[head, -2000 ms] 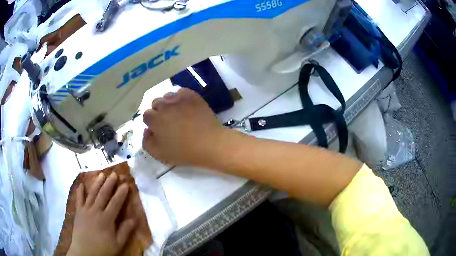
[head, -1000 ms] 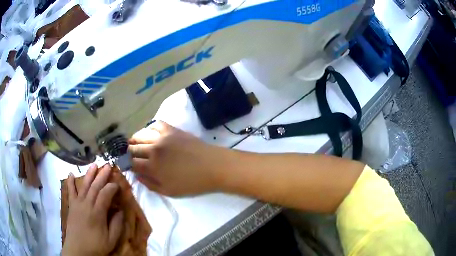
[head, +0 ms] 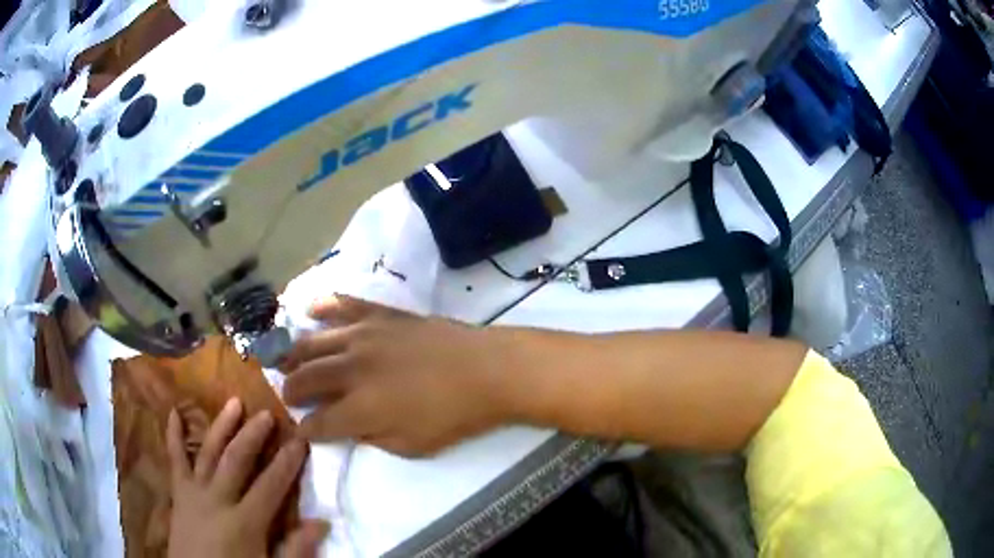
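The brown panel (head: 142, 436) lies flat on the machine table, its top edge by the presser foot (head: 242, 347). My left hand (head: 234, 480) rests spread on it, cut off by the lower edge. White fabric (head: 382, 245) lies beside the brown panel and under the machine arm. My right hand (head: 376, 376) lies on the white fabric just right of the presser foot, fingers bent; whether it grips the cloth cannot be told. The needle tip is hidden behind metal parts of the sewing machine (head: 360, 142).
A dark flat case (head: 485, 213) lies under the machine arm, joined to a dark green lanyard (head: 665, 265). A navy fabric item (head: 812, 98) is behind the head. A bundle of white and brown pieces (head: 60, 354) lies left. The ruler-marked edge (head: 523, 490) is in front.
The brown panel has moved up to the presser foot. More white fabric shows beneath the machine arm. My left hand has moved slightly down and right; my right hand has moved slightly down.
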